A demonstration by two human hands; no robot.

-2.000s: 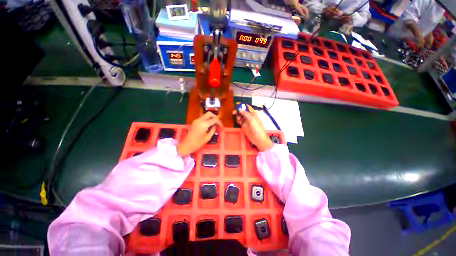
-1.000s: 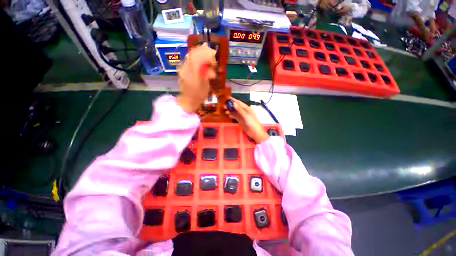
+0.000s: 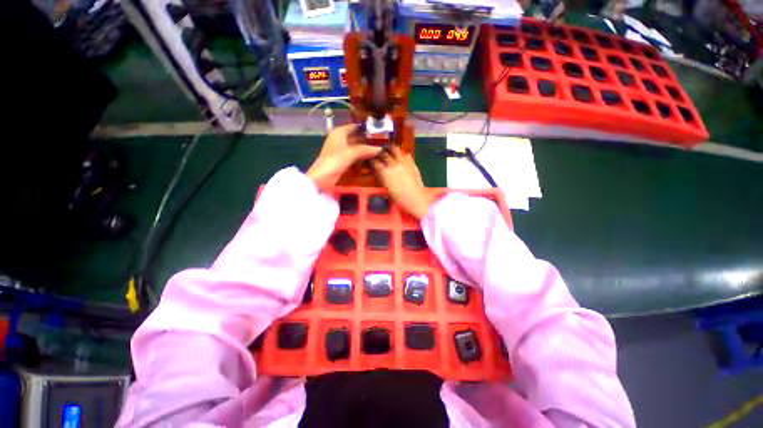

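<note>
The test fixture (image 3: 403,63) stands upright behind the near red tray (image 3: 360,364), its pale nest (image 3: 379,127) low on the front. My left hand (image 3: 341,155) is at the nest's left front, fingers reaching towards it. My right hand (image 3: 400,177) is just below the nest, its fingertips meeting those of my left hand. A small dark bit shows between the fingertips; whether it is a smartwatch body, and which hand holds it, cannot be told. The near tray holds many black smartwatch bodies (image 3: 376,340). The red clamp grip is not visible.
A power supply (image 3: 435,63) and a blue-edged meter (image 3: 318,75) stand behind the fixture. A second filled red tray (image 3: 586,109) is at the back right. White paper (image 3: 509,167) with a dark thin lead or pen lies right of the fixture. A grey instrument (image 3: 75,401) is bottom left.
My left hand has come down from the red clamp grip to the nest. My right hand, which held a dark watch body beside the fixture, has moved in to the nest. The view has shifted.
</note>
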